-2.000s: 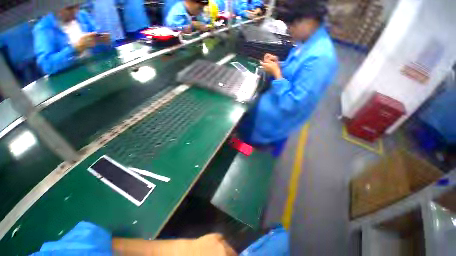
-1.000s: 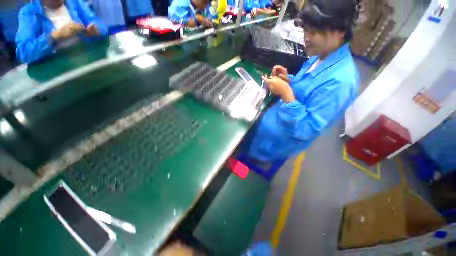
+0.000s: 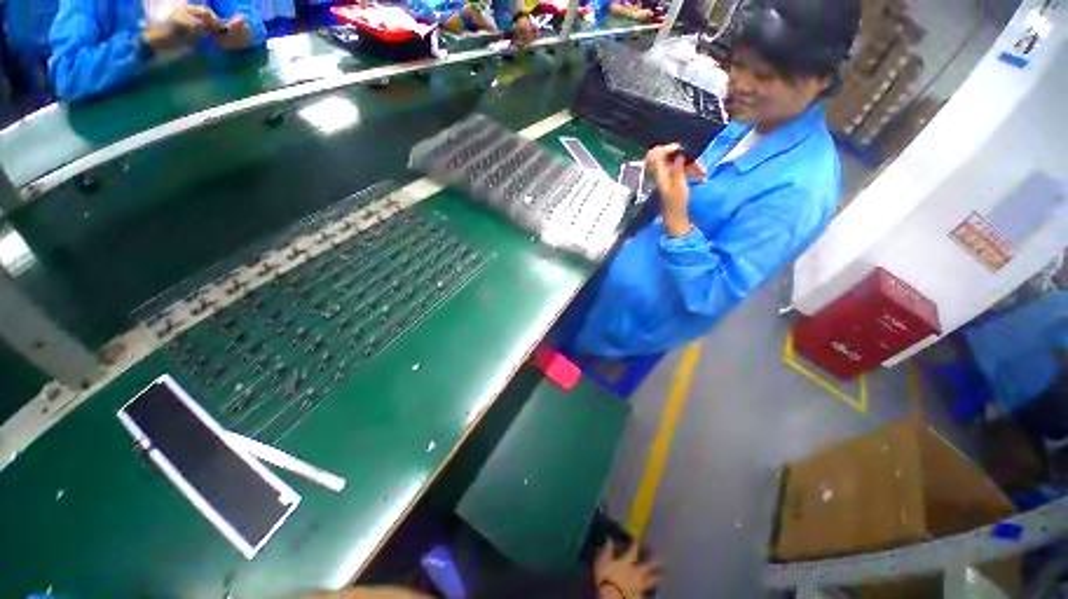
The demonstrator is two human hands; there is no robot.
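Note:
A long black sheet with a white border (image 3: 211,466) lies on the green bench at the lower left. A narrow white strip (image 3: 287,460) lies beside its right edge. Behind them is a large clear blister tray (image 3: 322,310) with rows of small dark parts. A small hand, which looks like my right hand (image 3: 629,573), is cut off by the bottom edge, away from the bench. Its fingers look apart, with nothing visible in them. My left hand is not in view; only a blurred sliver of skin shows at the bottom edge.
A greyish blister tray (image 3: 527,187) lies farther along the bench. A person in a blue smock (image 3: 750,222) sits at the right. A green board (image 3: 545,474) and a red item (image 3: 558,367) are beside the bench edge. A cardboard box (image 3: 849,497) stands on the floor.
The view has shifted, and the black sheet sits farther left than at first. The forearm and hand seen earlier at the bottom have dropped mostly out. A hand with spread fingers now shows at the bottom.

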